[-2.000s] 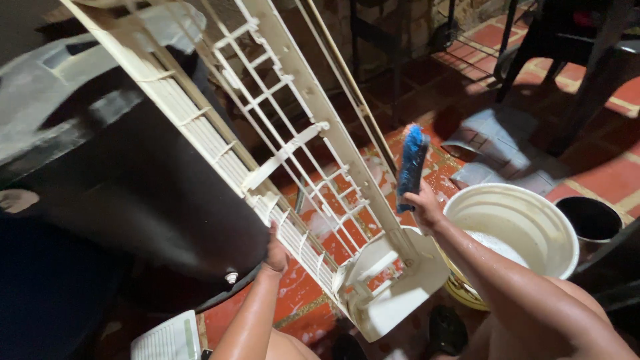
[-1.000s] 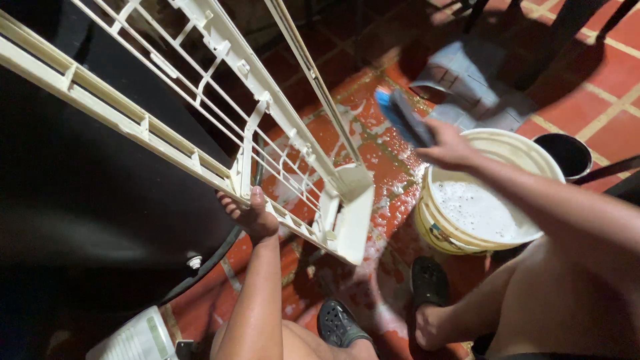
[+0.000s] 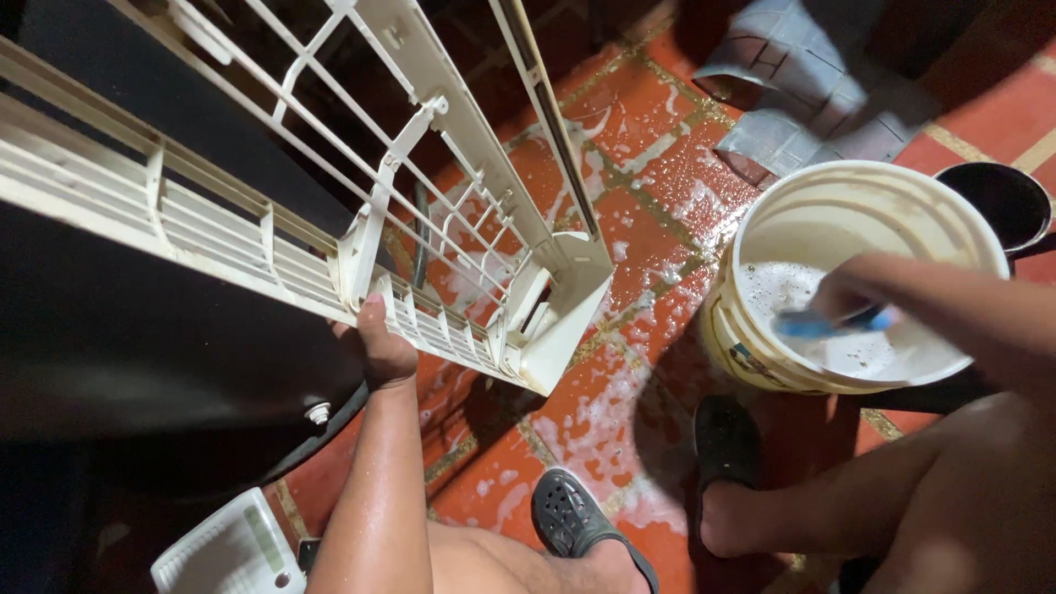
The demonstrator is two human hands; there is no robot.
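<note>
My left hand (image 3: 384,342) grips the lower rail of a cream plastic air-conditioner front frame (image 3: 462,107), which slants down from the upper left with its grille and open side showing. The frame's near end hangs over the wet floor. My right hand (image 3: 854,289) holds a blue brush (image 3: 825,322), blurred, inside the mouth of a white plastic bucket (image 3: 734,330). Foamy water (image 3: 858,355) lies in the bucket. Whether the bristles touch the water I cannot tell.
A large black tank (image 3: 165,330) stands at left, with a white plastic piece (image 3: 223,544) near its base. Soapy red floor tiles (image 3: 594,412) surround my black clogs (image 3: 565,511). Beyond the bucket are grey sheets (image 3: 792,107) and a dark round container (image 3: 994,206).
My right hand has brought the brush from beside the frame to the bucket. My left hand still holds the frame, whose near end was beside the bucket two seconds ago. The view has shifted.
</note>
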